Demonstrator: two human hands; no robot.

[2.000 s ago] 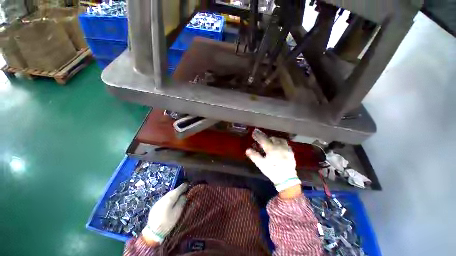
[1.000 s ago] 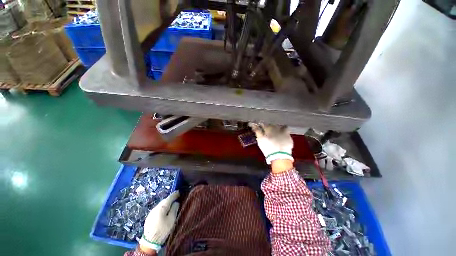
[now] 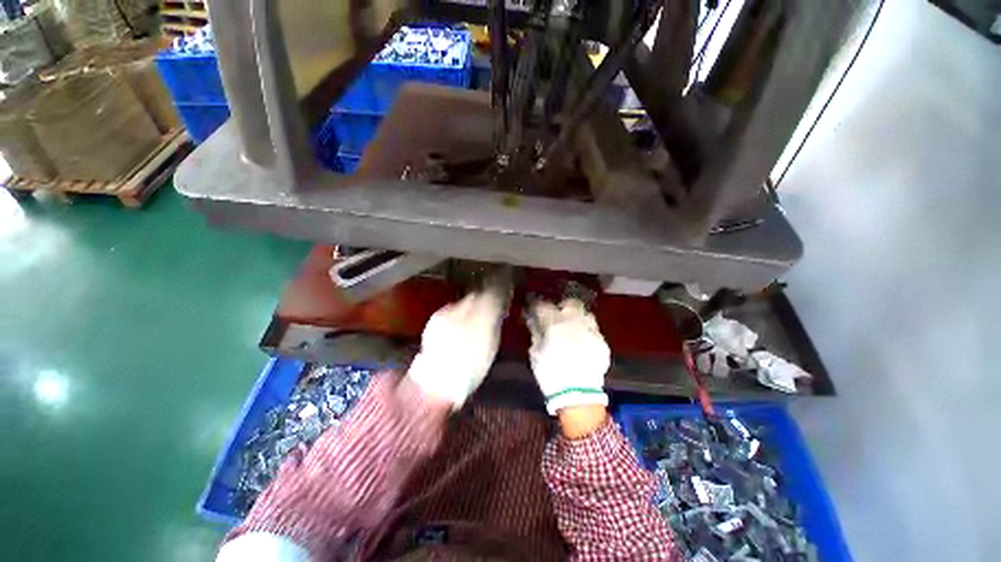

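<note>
My left hand (image 3: 462, 344), in a white knit glove and blurred, reaches over the red table (image 3: 412, 307) to the middle of the press, its fingertips just below the grey press bar (image 3: 494, 227). My right hand (image 3: 568, 349), gloved, is close beside it on the right, palm down with fingers toward the press. Whether either hand holds a part cannot be told. The die area is mostly hidden under the bar. Small grey metal parts fill the left blue crate (image 3: 250, 430) and the right blue crate (image 3: 809, 480).
A slotted metal arm (image 3: 379, 270) sticks out left of my left hand. At the table's right end are a round cup (image 3: 683, 319), a red stick (image 3: 699, 379) and crumpled white cloths (image 3: 753, 353). Blue crates (image 3: 401, 82) and wrapped goods on a pallet (image 3: 104, 195) stand behind.
My left hand has moved from the left crate's edge up to the press. My right hand has drawn back slightly and left. The dark part seen beside it on the table is no longer visible there.
</note>
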